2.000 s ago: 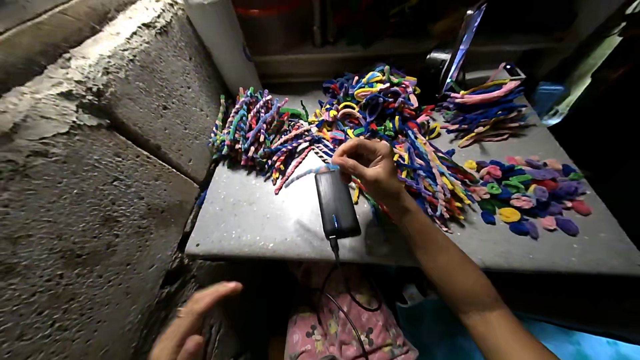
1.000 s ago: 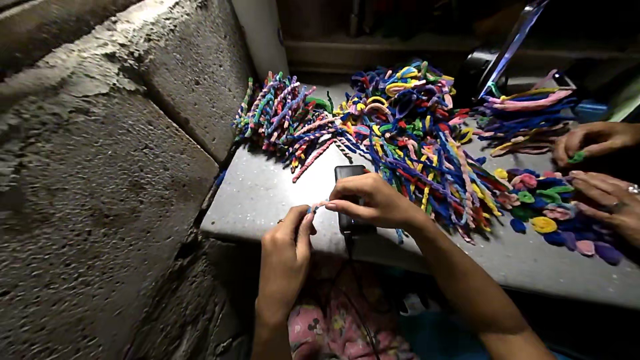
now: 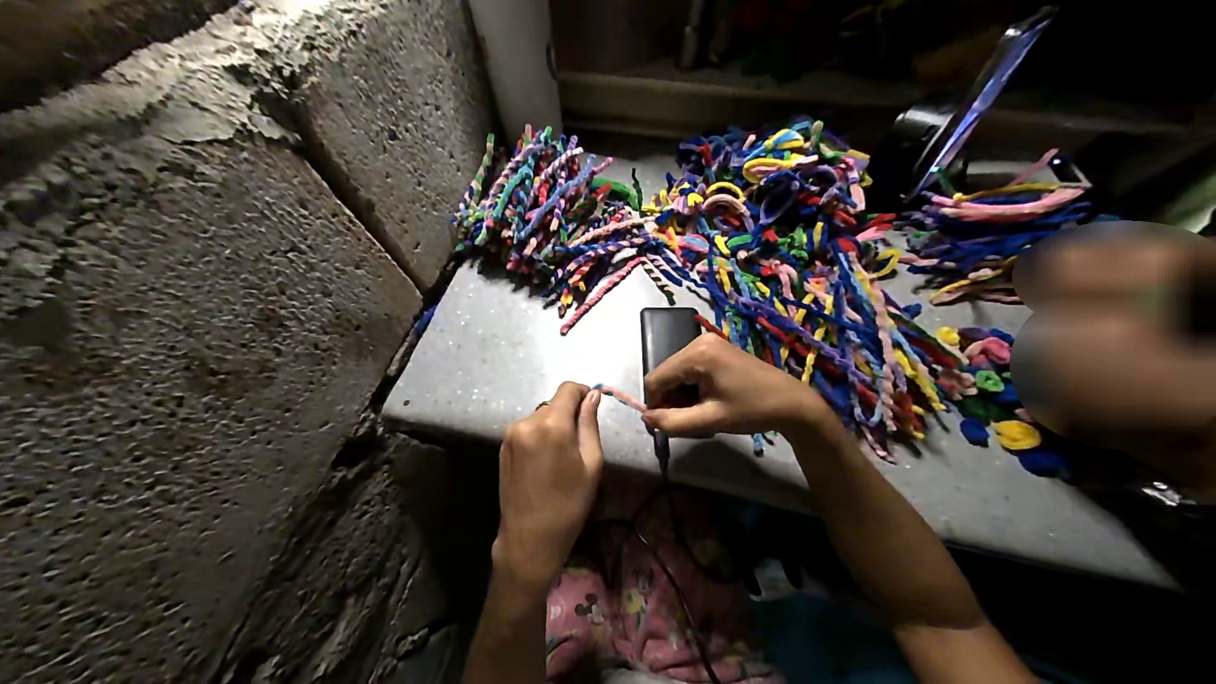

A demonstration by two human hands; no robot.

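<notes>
Between my two hands runs a short pink and light blue fuzzy strand (image 3: 622, 397), like twisted pipe cleaner. My left hand (image 3: 551, 456) pinches its blue end between thumb and forefinger, over the table's front edge. My right hand (image 3: 727, 385) pinches the pink end, in front of a black power bank (image 3: 669, 334) with a cable plugged into its near end. Behind my hands lies a bundle of twisted multicolored strands (image 3: 541, 209). A large tangled heap of fuzzy strands (image 3: 798, 256) is behind and right of my right hand.
A rough block wall (image 3: 209, 380) borders the grey table (image 3: 465, 351) on the left. At the right are more strands (image 3: 997, 228), small fuzzy colored pieces (image 3: 1016, 434) and a blurred part of another person (image 3: 1111, 342). A propped screen device (image 3: 988, 100) stands at the back right.
My left hand, apart and open two seconds ago, has come up to the strand and pinches it. Another person has come into view at the right.
</notes>
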